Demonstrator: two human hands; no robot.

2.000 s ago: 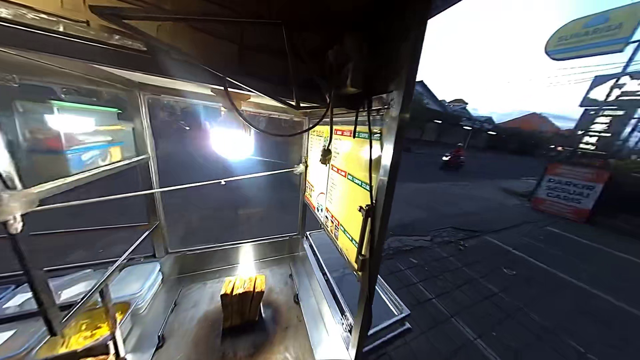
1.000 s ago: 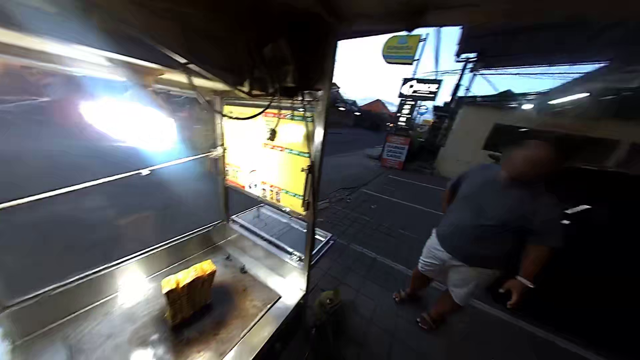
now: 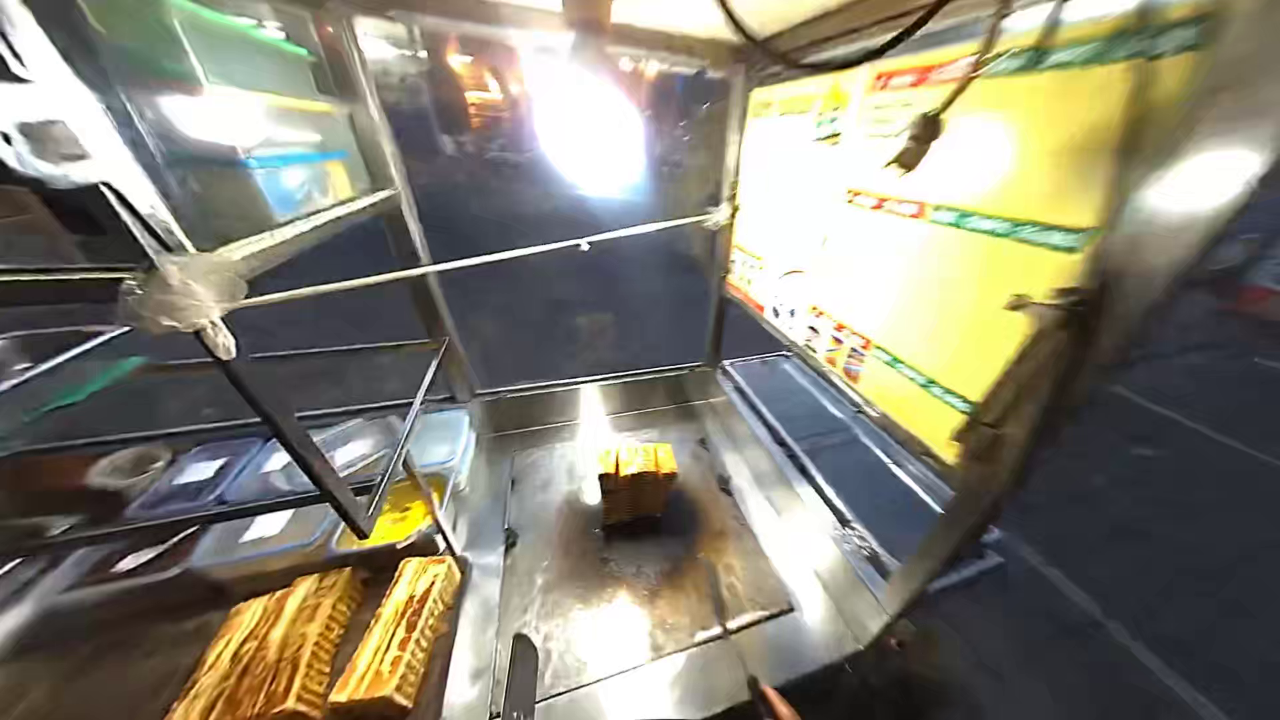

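A few fingers of my right hand show at the bottom edge, closed on the dark handle of a long thin tool that reaches over the griddle's near edge; its far end is blurred. My left hand is out of view. A flat metal blade rises from the bottom edge to the left; what holds it is hidden. Browned bread slices stand in a block on the steel griddle. More browned bread blocks and a narrower bread block lie on the surface at left.
Lidded plastic containers and a tub of yellow spread sit at left behind a metal frame. A bright lamp hangs above. At right are a yellow menu banner, a steel post and a side tray.
The view has swung back left and down, so the person seen walking at right is out of frame. My right hand with the tool and the flat blade have come into view.
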